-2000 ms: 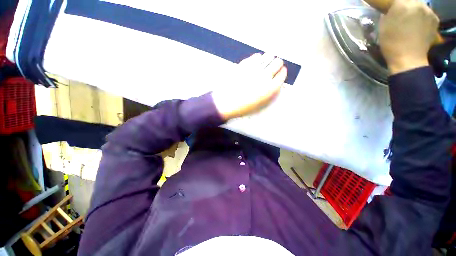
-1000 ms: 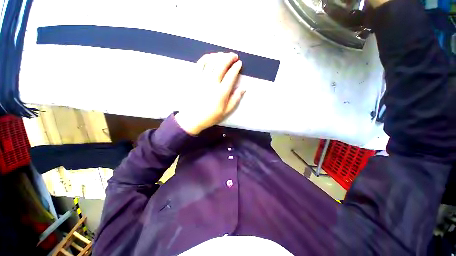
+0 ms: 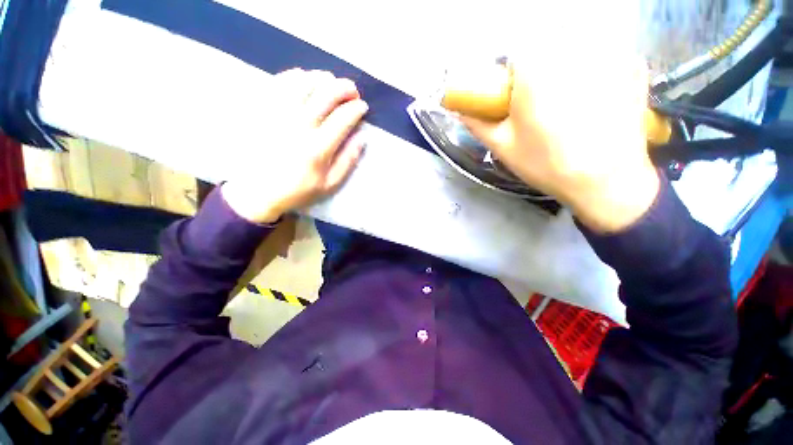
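Note:
A dark waistband strip (image 3: 252, 43) lies along the white ironing table cover (image 3: 165, 96), showing no white on top. My left hand (image 3: 317, 143) rests with its fingertips at the strip's near edge, pressing it to the cover. My right hand (image 3: 574, 130) grips the light brown handle (image 3: 480, 90) of the steam iron (image 3: 465, 152). The iron's pointed tip is over the right part of the strip and hides its right end.
Unpressed strips (image 3: 24, 74) drape over the table's left end. Dark finished strips (image 3: 104, 219) lie on boxes below. A red crate (image 3: 576, 337) is under the table. A yellowish hose (image 3: 739, 33) and dark cable run behind the iron. A wooden stool (image 3: 65, 374) stands lower left.
The right hand has brought the iron leftward from the far right onto the strip's right part. The left hand has shifted left along the strip. The camera view has also shifted.

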